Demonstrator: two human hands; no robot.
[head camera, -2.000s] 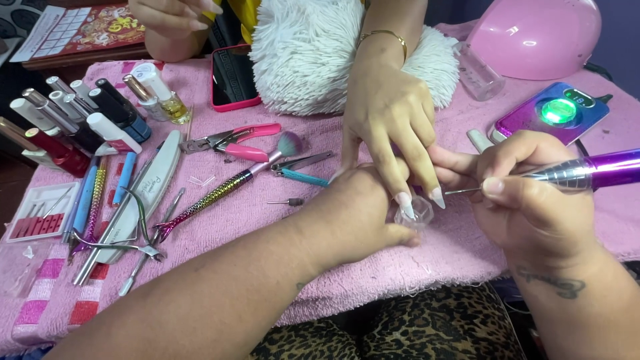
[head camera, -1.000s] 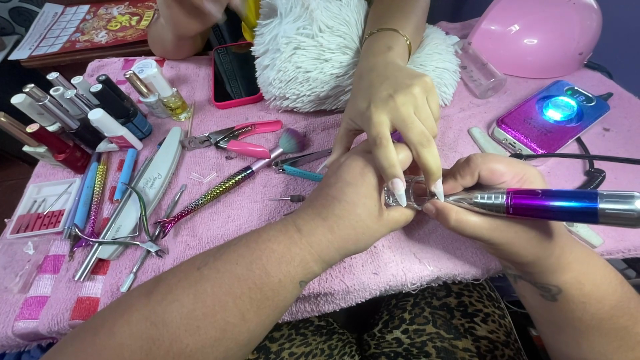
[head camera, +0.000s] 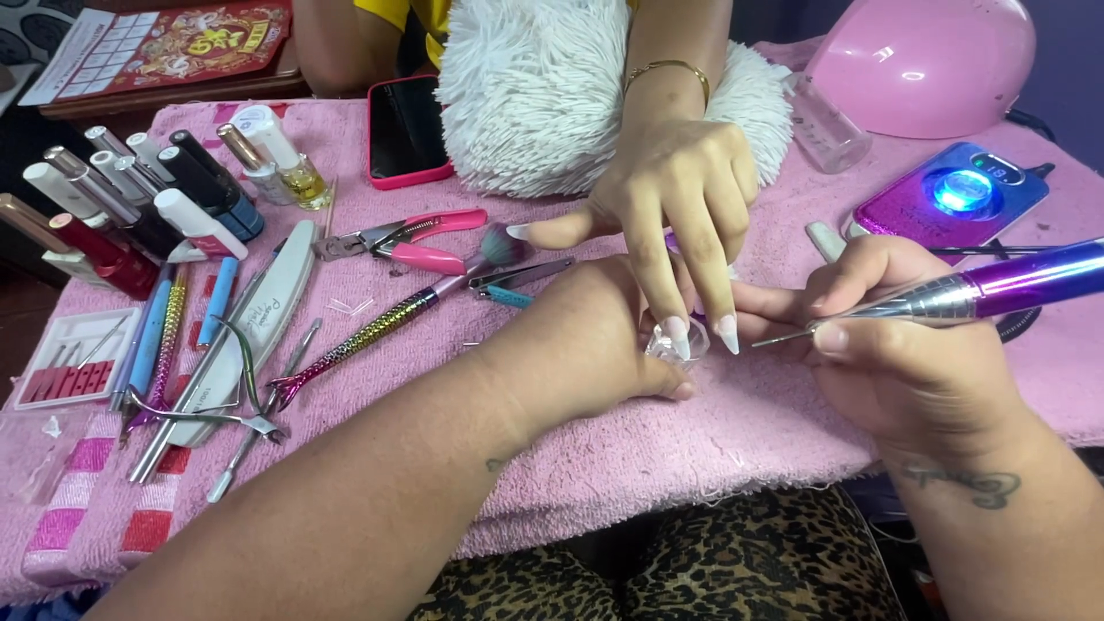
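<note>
My right hand (head camera: 897, 345) grips a purple-blue and silver electric nail drill (head camera: 975, 293) like a pen, its thin bit pointing left near the other person's fingertips. My left hand (head camera: 595, 328) lies under and beside the other person's hand (head camera: 690, 198), its thumb at a small clear faceted piece (head camera: 677, 342). Some of my left fingers are hidden, so their exact hold cannot be told. Long pale, pointed nails show on the other person's fingers. That person's forearm rests over a shaggy white cushion (head camera: 535, 95) and wears a gold bracelet.
Nail polish bottles (head camera: 198, 224), pink-handled clippers (head camera: 431, 226), a brush (head camera: 371, 336), a white nail file (head camera: 250, 336) and cuticle nippers (head camera: 259, 423) lie left on the pink towel (head camera: 595, 483). A phone (head camera: 405, 129) is behind them. The drill's control unit (head camera: 949, 203) and a pink nail lamp (head camera: 923, 65) stand right.
My right hand with the drill has moved right, away from the other person's fingertips it was touching or close to a second ago. The other person's thumb now extends left above my left hand.
</note>
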